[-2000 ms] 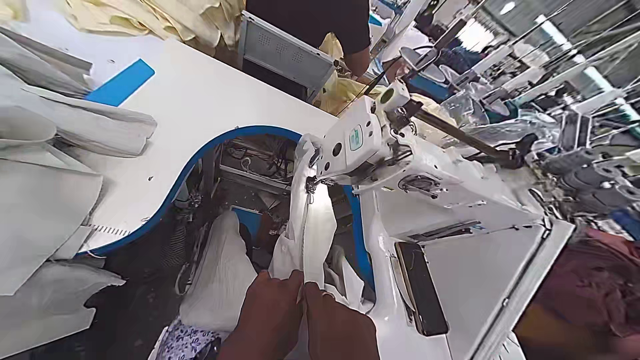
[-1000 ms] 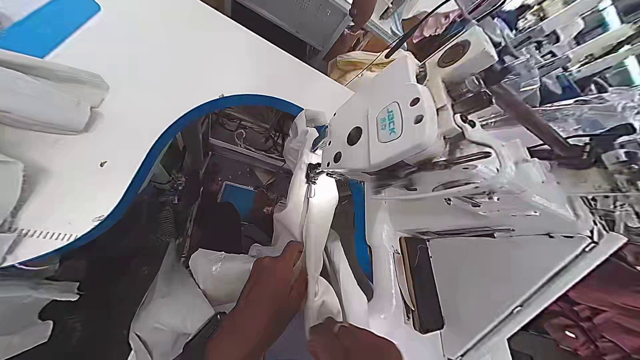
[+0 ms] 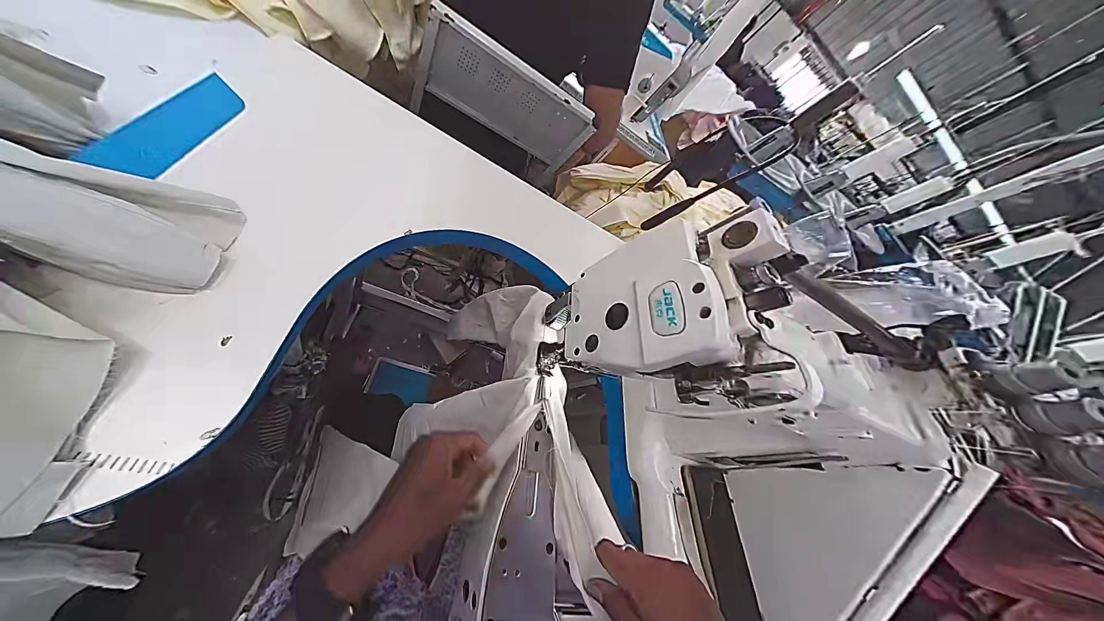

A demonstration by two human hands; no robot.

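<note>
A Jack industrial sewing machine [image 3: 647, 310] stands at the centre, and white fabric [image 3: 509, 345] runs under its needle area. Below the needle the fabric parts into two sides around a metal machine arm [image 3: 522, 526]. My left hand [image 3: 444, 474], slightly blurred, is closed on the left side of the fabric. At the lower right, my right hand [image 3: 651, 582] pinches the edge of the right side between thumb and fingers. A dark band circles my left wrist. The fingertips of both hands are partly hidden.
A white table with a blue curved edge [image 3: 302, 319] bends around the machine, with white fabric pieces [image 3: 112, 220] at its left. Behind it are a grey metal box [image 3: 504, 86], yellow fabric [image 3: 638, 194] and another person's arm [image 3: 604, 112]. Dark red cloth [image 3: 1026, 552] lies at the lower right.
My hands, close together two seconds ago, are now apart, left hand further left and right hand further right. The fabric has spread around the metal arm, which now shows. The view has shifted.
</note>
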